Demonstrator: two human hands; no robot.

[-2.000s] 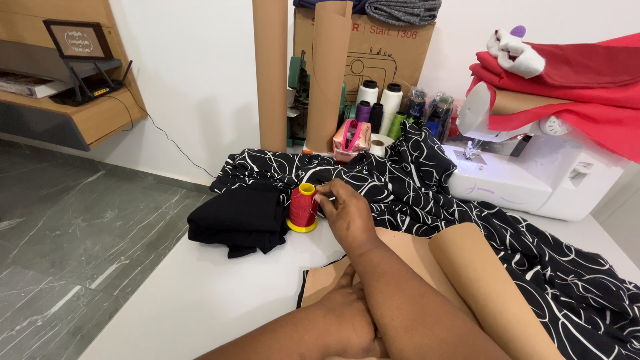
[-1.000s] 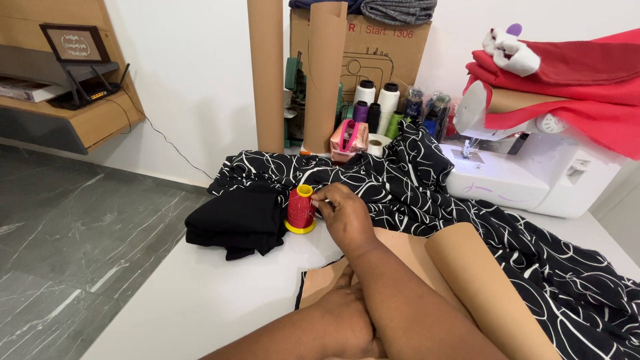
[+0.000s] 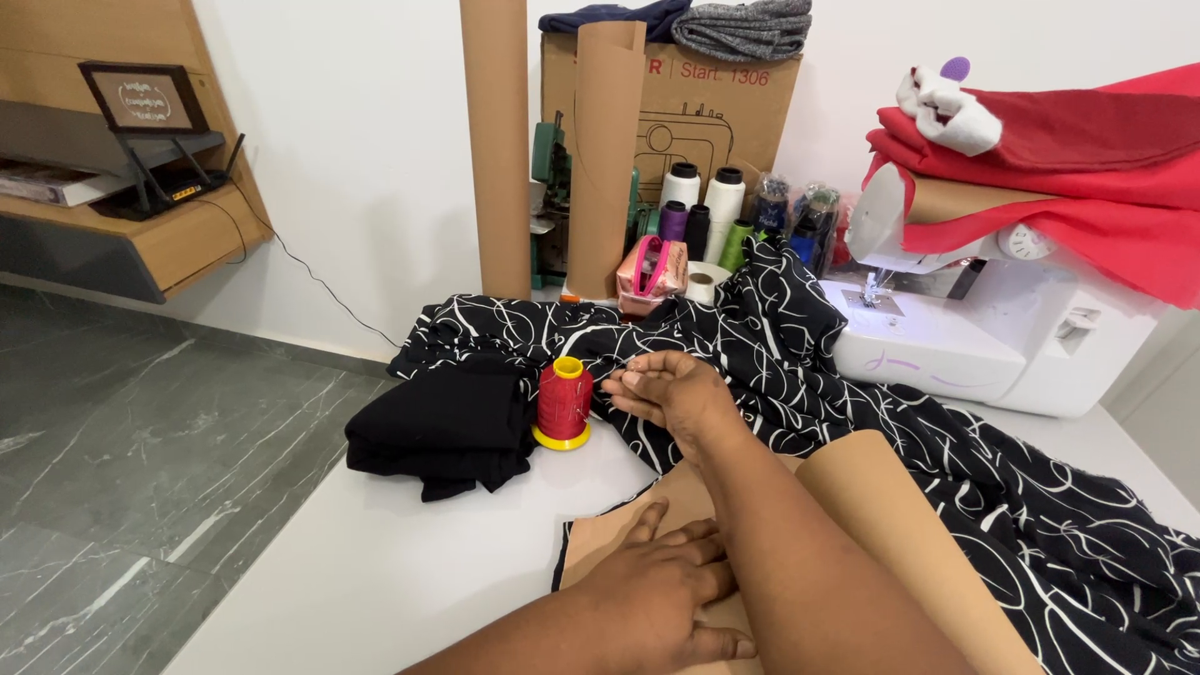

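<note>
My left hand [image 3: 670, 586] lies flat with spread fingers on brown pattern paper [image 3: 600, 544], whose left edge shows black fabric beneath. Over the patterned fabric, my right hand [image 3: 680, 398] is raised, its fingertips bunched just right of a red thread cone [image 3: 564, 405]; whether they pinch something small cannot be made out. Thin pins seem to stick out of the cone, which stands upright on a yellow base. Folded black cloth [image 3: 436, 427] sits left of it. Black fabric with white looping lines [image 3: 787, 328] spreads behind and to the right. The paper's rolled part [image 3: 900, 534] is right of my right forearm.
A white sewing machine [image 3: 956, 347] with red fabric [image 3: 1125, 225] on top stands at the right. Thread cones [image 3: 724, 202], a pink-zipped pouch [image 3: 652, 272], upright paper rolls [image 3: 605, 169] and a cardboard box [image 3: 703, 122] are at the back. The white table's [image 3: 309, 572] left edge borders the floor.
My right hand has moved away from the red thread cone, leaving a gap where its fingertips had been touching or very close. My left hand stays on the paper.
</note>
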